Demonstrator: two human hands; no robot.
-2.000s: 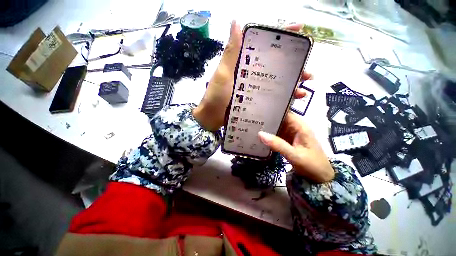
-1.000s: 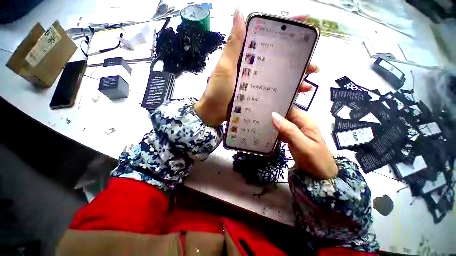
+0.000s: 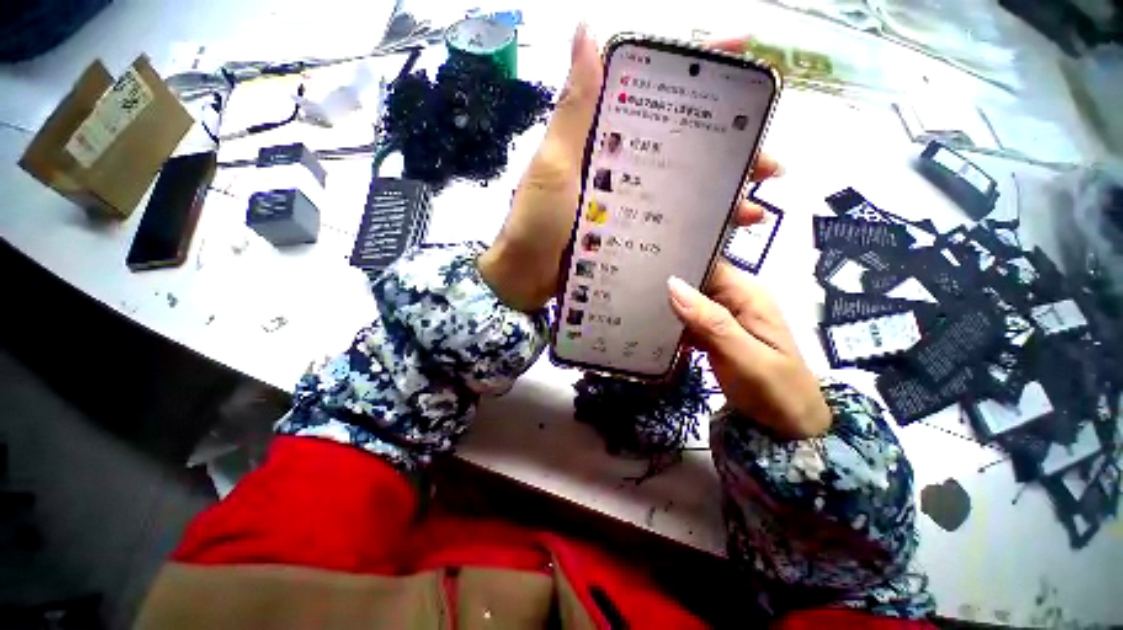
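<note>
A lit smartphone [image 3: 659, 222] with a list on its screen is held upright over the table. My left hand [image 3: 542, 203] holds it from the left and behind. Its fingertips show past the phone's right edge. My right hand [image 3: 757, 345] is at the phone's lower right, with the thumb at the screen's right edge. The right fingers are partly hidden behind the phone, so whether they grip it is unclear. A tangled clump of black strings [image 3: 640, 412] lies just below the phone, partly hidden by it.
A heap of black tags [image 3: 948, 326] covers the right. A larger black string clump [image 3: 462, 117] lies by a green tape roll [image 3: 483, 44]. Stacked tags [image 3: 390, 222], tag blocks [image 3: 283, 215], a dark phone [image 3: 173, 212] and a carton [image 3: 108, 135] are at left.
The list on the screen has changed. Since two seconds ago the phone has risen slightly and my right thumb has moved up and right. The table items stay in place.
</note>
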